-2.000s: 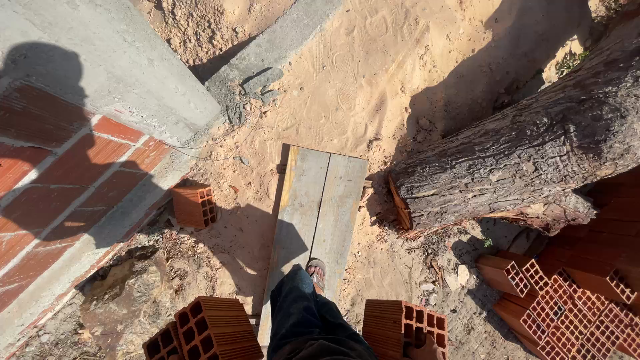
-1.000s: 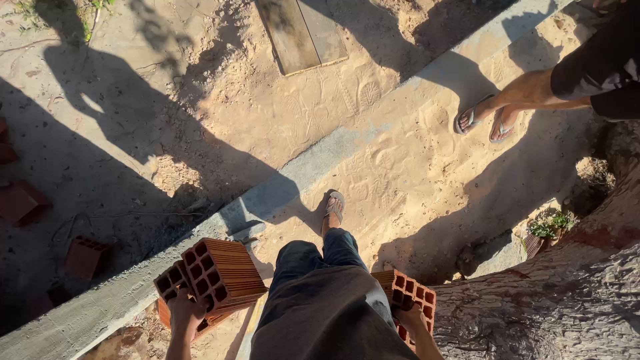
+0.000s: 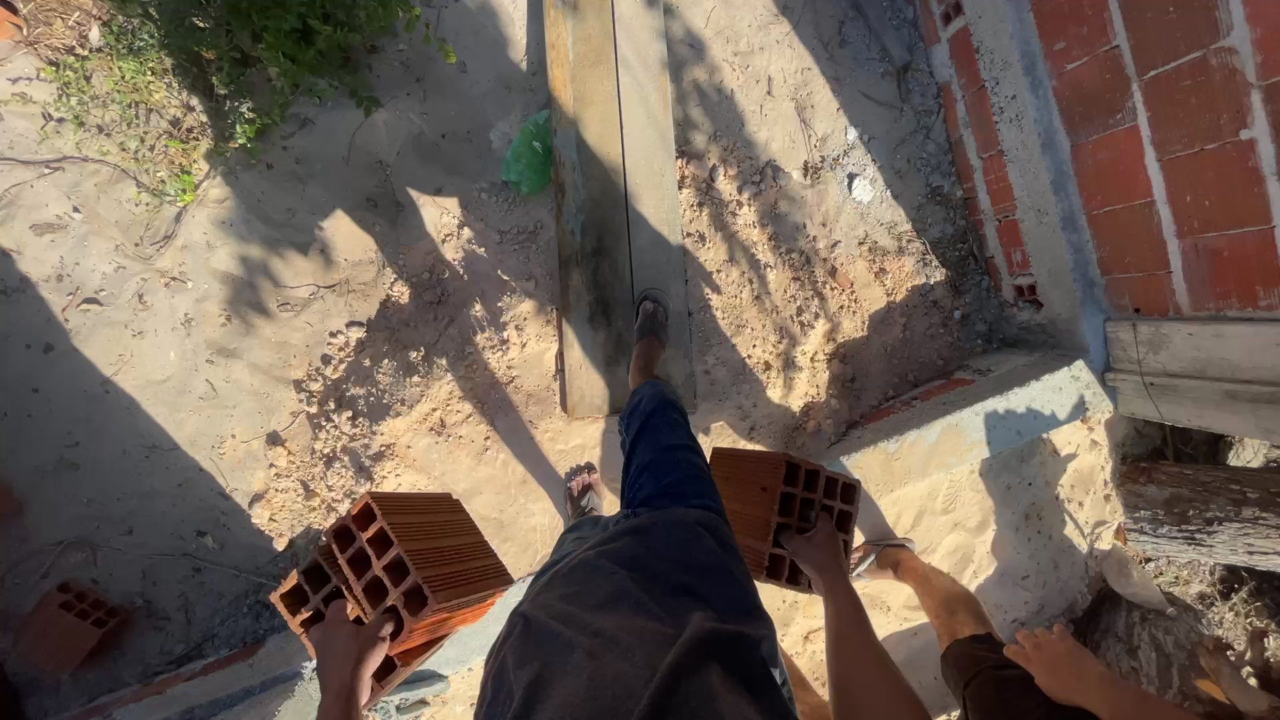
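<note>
Two stacked hollow clay bricks (image 3: 430,560) hang at my left side, with my left hand (image 3: 350,640) gripping their open-celled end. At my right side my right hand (image 3: 820,550) holds hollow clay brick (image 3: 750,490) by its cell holes; whether it is one or more I cannot tell. Both loads are clear of the ground, beside my dark shirt. One of my sandalled feet is on a pair of wooden planks (image 3: 590,230) laid on the sand, and the other is on the sand left of their near end.
Another person's leg (image 3: 945,595) and hand (image 3: 1065,660) are close at my lower right. A brick wall (image 3: 1170,150) with a concrete edge stands at the right. A loose hollow brick (image 3: 70,625) lies at lower left. A green plastic piece (image 3: 528,155) touches the planks' left side; a bush (image 3: 260,60) grows upper left.
I have walked forward from the sand by the concrete strip, one foot now on the planks. Both hands still hold bricks. The view has turned greatly; the other person now appears at lower right.
</note>
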